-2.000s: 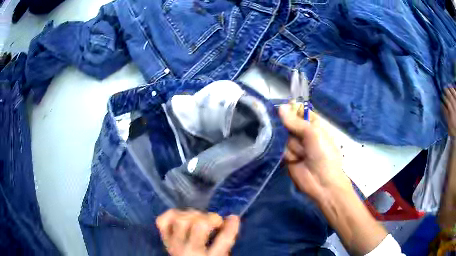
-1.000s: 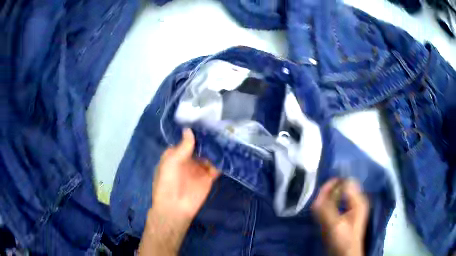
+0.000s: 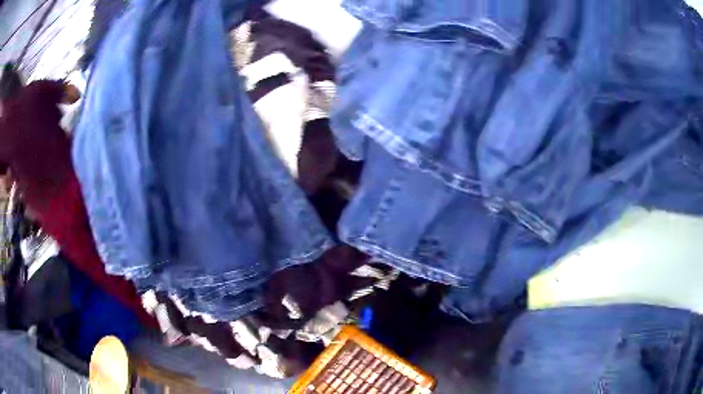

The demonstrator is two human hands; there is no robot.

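Observation:
Blue denim jeans legs (image 3: 193,154) hang with their hems down at the left centre. More jeans (image 3: 432,169) lie in overlapping layers at the upper right, their stitched hems hanging over the table edge. Another piece of blue denim (image 3: 601,350) lies at the lower right. Neither of my hands shows clearly. A blurred tan rounded shape (image 3: 109,369) stands at the bottom left edge; I cannot tell what it is. The snips are not in view.
The pale table top (image 3: 628,265) shows at the right. A woven seat or basket with an orange rim (image 3: 345,338) is at the bottom. A person's dark red sleeve (image 3: 46,177) is at the left. Maroon and white cloth (image 3: 281,127) shows between the jeans.
The view has swung away from the open-waisted jeans that both hands were handling. Those jeans and the clear view of the hands are gone; hanging hems and the floor area now show.

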